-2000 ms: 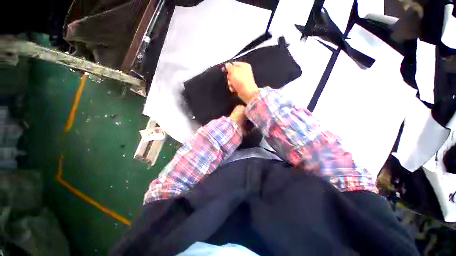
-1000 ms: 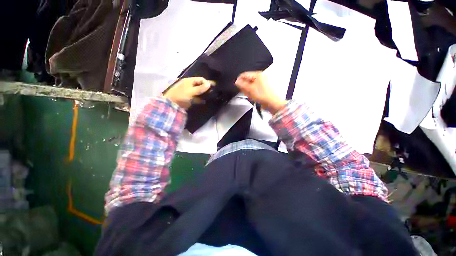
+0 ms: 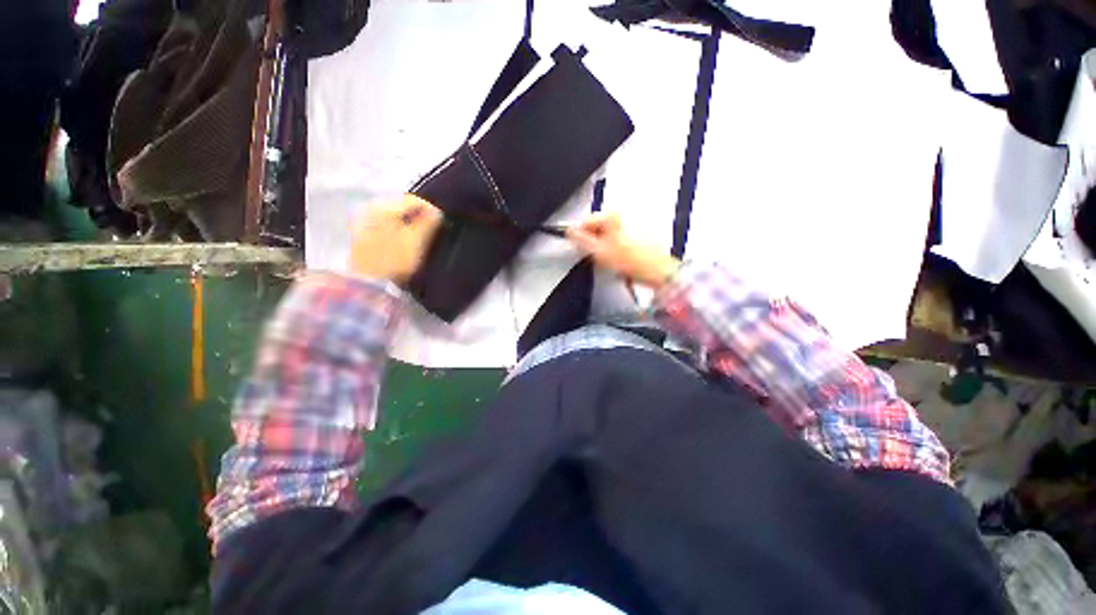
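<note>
A folded dark cloth bundle [image 3: 547,138] lies slanted on white paper [image 3: 361,132] in front of me. A narrow dark tying strip [image 3: 490,180] crosses around its middle. My left hand [image 3: 394,238] is at the bundle's lower left side, fingers closed on one end of the strip, somewhat blurred. My right hand [image 3: 615,244] is to the right of the bundle, its fingertips pinching the other end of the strip, which runs taut between the hands across the cloth.
Dark strips [image 3: 733,24] lie on white paper at the top. White paper pieces [image 3: 998,180] and dark cloth are at the right. Brown cloth [image 3: 186,132] is heaped at the left behind a pale rail [image 3: 144,256]. Green floor [image 3: 132,348] shows below the rail.
My hands have moved apart to either side of the bundle, with the strip now stretched between them. The bundle has turned to a steeper slant and sits further left in view.
</note>
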